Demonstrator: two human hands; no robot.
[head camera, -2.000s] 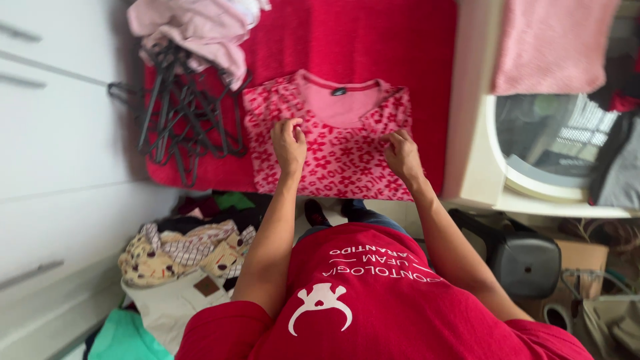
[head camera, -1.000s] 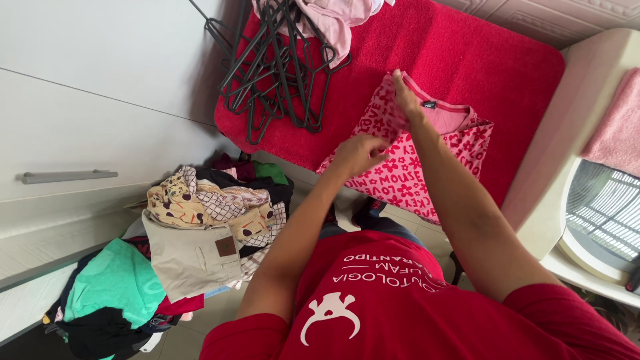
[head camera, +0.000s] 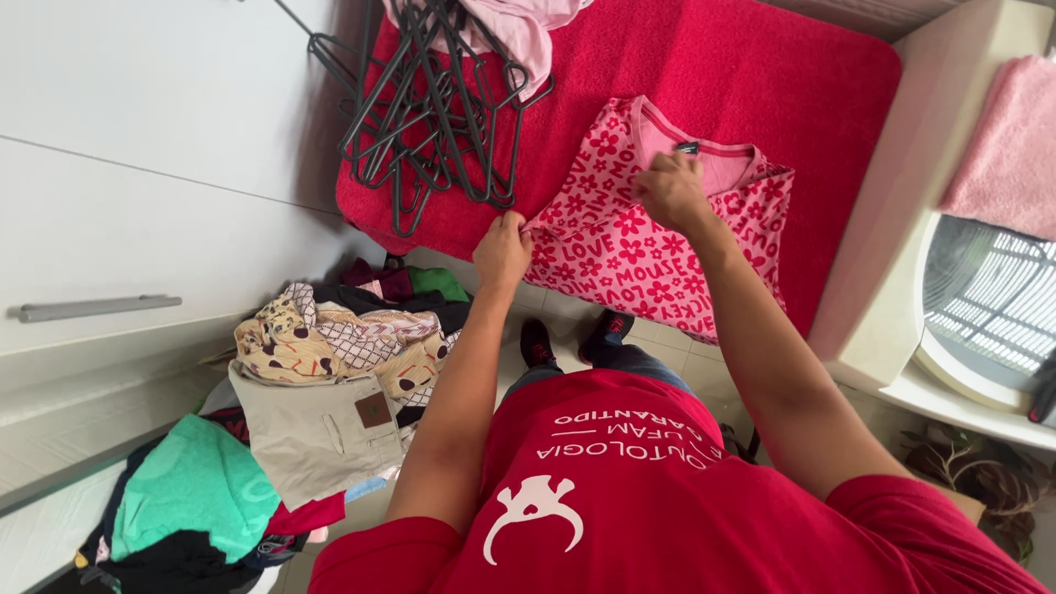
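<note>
A pink shirt with red flowers and lettering (head camera: 652, 256) lies on the red towel (head camera: 742, 66) that covers the table, its neckline away from me and its near part hanging over the edge. My left hand (head camera: 503, 252) pinches the left edge of the shirt at the table's edge. Just below the neck tag, my right hand (head camera: 672, 188) is over the front of the shirt with its fingers bent; whether it grips the fabric is unclear.
Black clothes hangers (head camera: 445, 107) lie tangled at the towel's left, against a pink garment (head camera: 536, 41). Piled clothes (head camera: 330, 338) stand below left, beside a white drawer front (head camera: 124, 239). A washing machine with a round door (head camera: 982, 313) stands at the right.
My left hand has moved left to the shirt's edge. My right hand has come down from the collar's left corner to below the neck tag. The view has turned and shifted.
</note>
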